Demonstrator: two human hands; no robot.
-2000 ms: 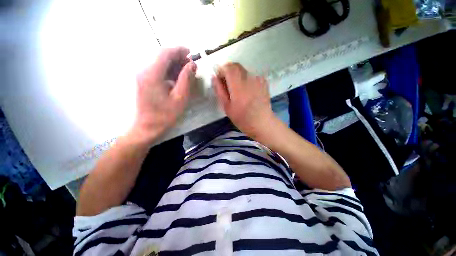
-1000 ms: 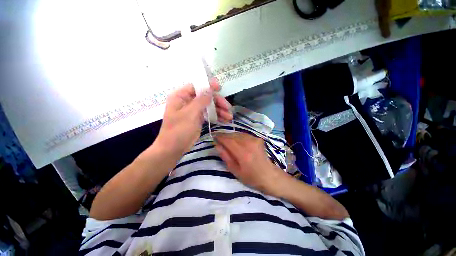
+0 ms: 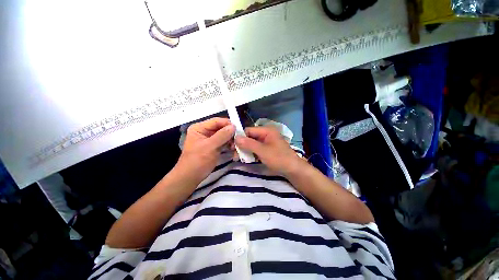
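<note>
A narrow white tape [image 3: 228, 99] runs from the upper middle of the white table [image 3: 109, 82], over its front edge, down to my hands above my lap. My left hand [image 3: 210, 143] pinches the tape from the left with thumb and fingertips. My right hand [image 3: 265, 146] pinches it from the right, close beside the left fingertips. A short end of the tape shows below the fingers against my striped shirt. Whether a small piece is in the fingertips cannot be told.
Black-handled scissors [image 3: 342, 7] lie at the table's back right. A printed ruler [image 3: 306, 59] follows the front edge. A yellow box [image 3: 440, 12] is at the right end. A blue crate [image 3: 320, 120] beside my lap holds black pieces with a white stripe [image 3: 389, 146] and clear plastic.
Both hands have come together lower, over my lap. The left hand moved down from the table edge and the right hand rose to the tape, which now stretches visibly across the table.
</note>
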